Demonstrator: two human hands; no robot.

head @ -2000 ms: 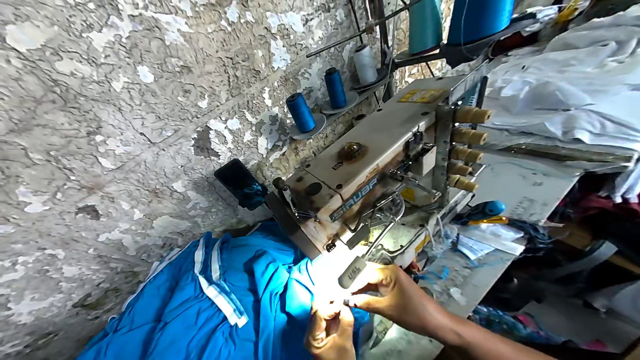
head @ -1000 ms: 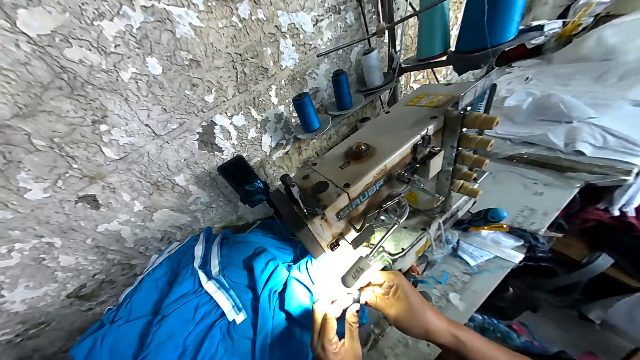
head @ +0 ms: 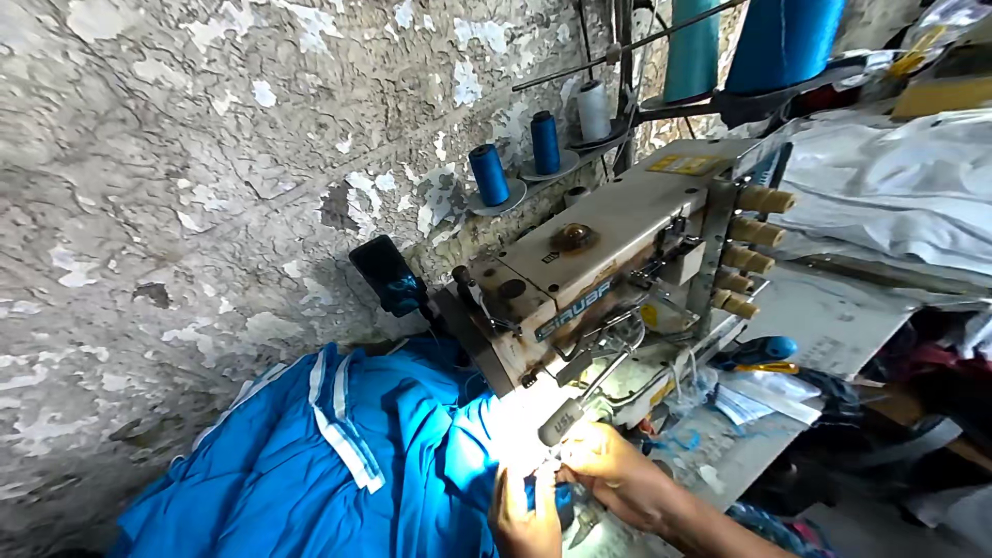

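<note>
A Siruba industrial sewing machine [head: 589, 248] stands against the wall, its lamp glaring over the needle area. Blue fabric with white stripes [head: 310, 457] lies heaped to the left of the needle and reaches under the light. At the fabric's right edge, just below the machine's small grey labelled part [head: 560, 422], are both hands. My left hand [head: 527, 508] has its fingers raised at the lit cloth. My right hand [head: 608, 465] meets it from the right with thumb and fingertips pinched together. Glare hides what lies between the fingertips.
Blue thread spools [head: 488, 177] and a white spool [head: 594, 112] stand behind the machine, with large thread cones [head: 787, 43] at the upper right. White cloth [head: 891, 186] is piled at the right. A yellow-handled tool [head: 766, 367] lies on the machine table [head: 833, 318]. The peeling wall bounds the left.
Both hands stay close together by the needle area, with small shifts of the fingers. The blue fabric remains heaped on the left.
</note>
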